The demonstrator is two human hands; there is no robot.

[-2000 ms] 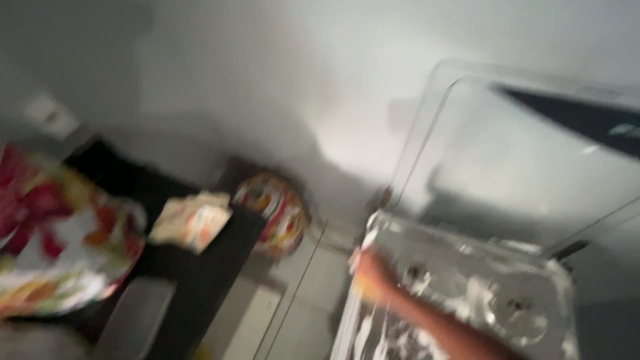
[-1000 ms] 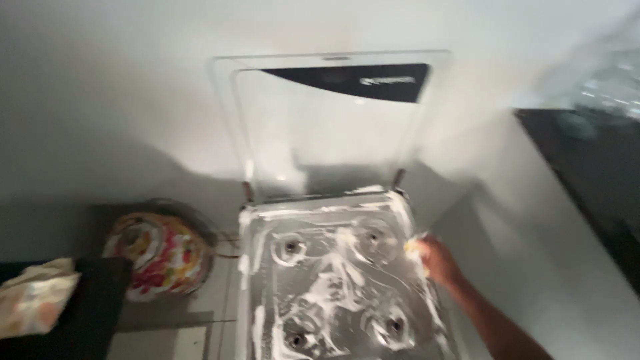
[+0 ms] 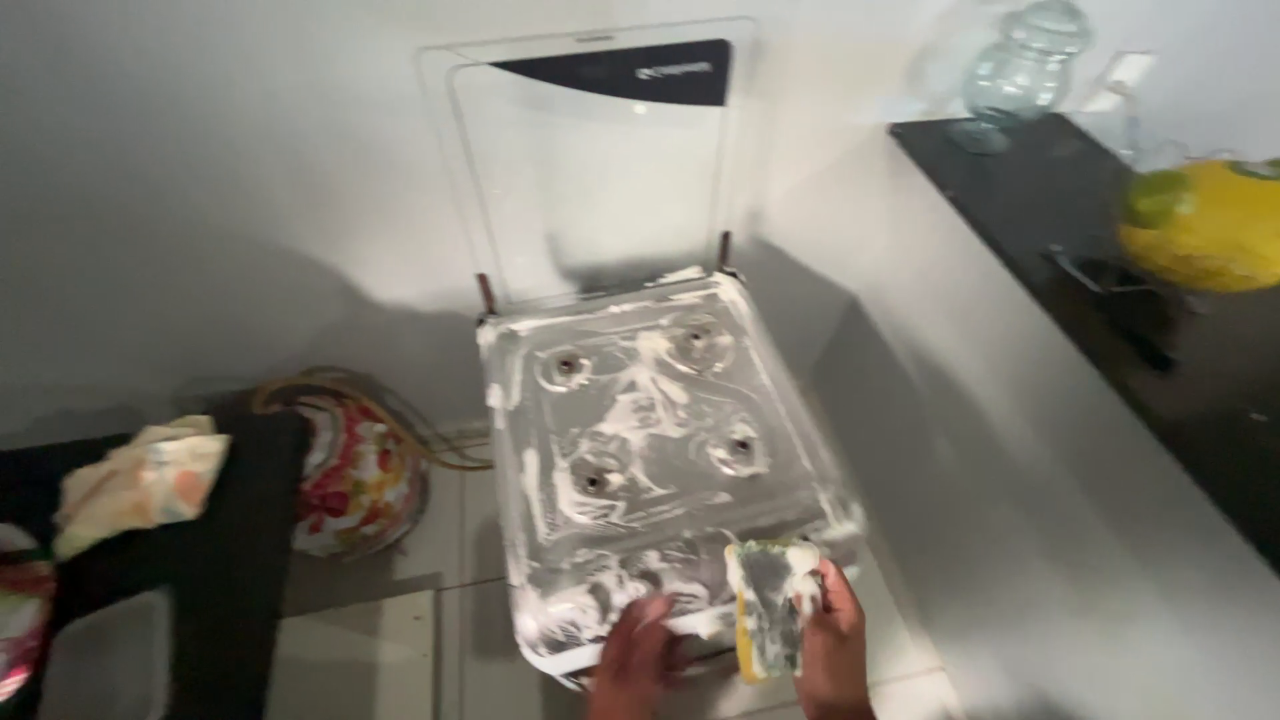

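My right hand (image 3: 835,640) grips a yellow sponge (image 3: 770,610) by its right side; its dark scouring face is smeared with white foam. My left hand (image 3: 637,650), somewhat blurred, is at the foamy front panel of a gas stove, its fingers over the panel. Whether it holds anything does not show. Streaks of white suds cover the metal stovetop (image 3: 675,425) around several bare burner seats. Behind it, the raised glass lid (image 3: 600,170) stands near the wall.
At left are a dark table (image 3: 240,500) with a crumpled cloth (image 3: 150,485), and a gas cylinder under a floral cover (image 3: 355,480). On the right, a dark counter (image 3: 1030,190) bears a glass jar (image 3: 1025,75) and a yellow object (image 3: 1210,225).
My right hand and the sponge have moved from the stovetop's right edge to its front. My left hand has come into view at the front panel. The view has shifted.
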